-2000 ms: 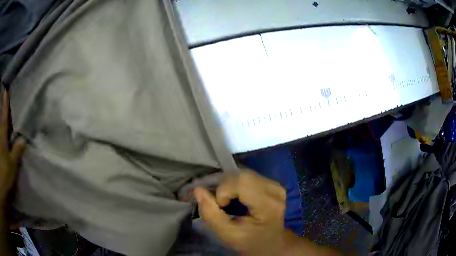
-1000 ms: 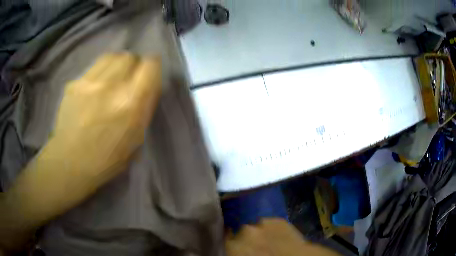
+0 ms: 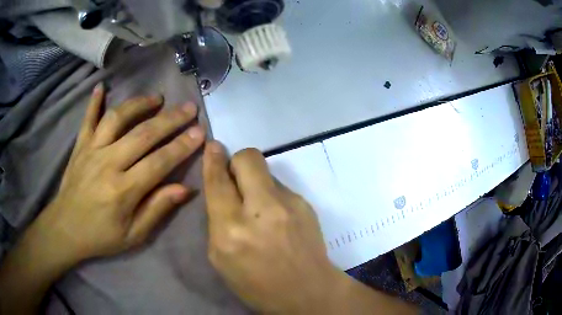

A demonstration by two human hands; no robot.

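Note:
The grey-taupe garment piece (image 3: 166, 258) lies on the machine bed under both hands, its straight edge running up to the presser foot (image 3: 185, 60). My left hand (image 3: 126, 175) lies flat on the cloth with its fingers spread, just below the foot. My right hand (image 3: 262, 227) is at the cloth edge, its index fingertip on the edge beside my left fingertips; its thumb is hidden. The round shiny needle plate (image 3: 215, 61) shows partly beside the foot. A white ribbed wheel (image 3: 265, 47) and a dark round part (image 3: 249, 12) are right of the needle.
Right of the cloth is the pale machine bed (image 3: 320, 80), then a white table edge with ruler marks (image 3: 394, 184). A small printed packet (image 3: 436, 32) lies at the back. A yellow tray of tools (image 3: 535, 123) stands far right. Dark grey cloth (image 3: 502, 264) hangs lower right.
The cloth has moved from loose folds to lying flat at the presser foot. My left hand has come down flat and spread on it. My right hand has moved up to the edge. The needle area has come into view.

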